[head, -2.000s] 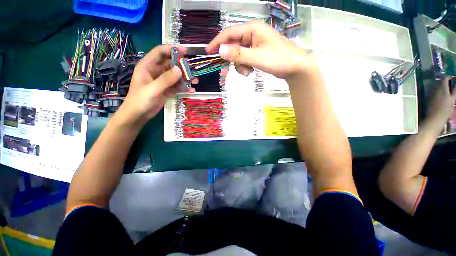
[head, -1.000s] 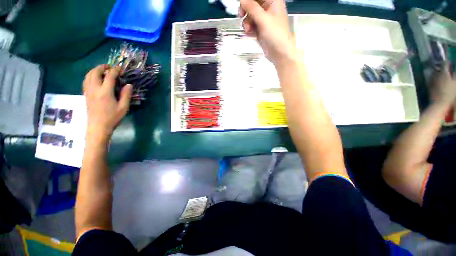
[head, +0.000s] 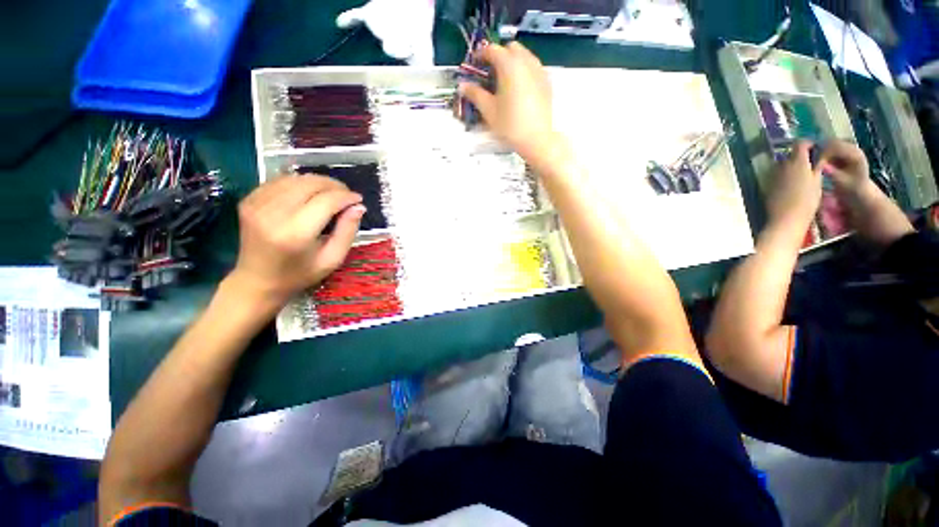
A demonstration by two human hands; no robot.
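Observation:
My right hand [head: 515,98] is at the far edge of the cream-white sorting tray [head: 644,88], its fingers closed on a part-wired connector [head: 472,98] with coloured tails. My left hand [head: 299,232] is over the tray's left compartments, fingers curled and apart, with nothing visible in it. Black wires [head: 362,194] show beside and behind it. Red wires [head: 357,285] lie in the near left compartment, dark red wires [head: 329,115] in the far left one, yellow wires [head: 525,266] to the right of the red.
A pile of connector assemblies [head: 139,221] is at left, above a work instruction sheet [head: 51,360]. A blue plastic bin [head: 160,57] is far left. A white cloth-like item [head: 402,26] lies behind the tray. Dark connectors [head: 674,177] lie in the right compartment. Another person's hands [head: 798,185] work at right.
My left hand has left the connector pile and moved right over the tray. My right hand has come down to the connector at the tray's far edge. The view has shifted.

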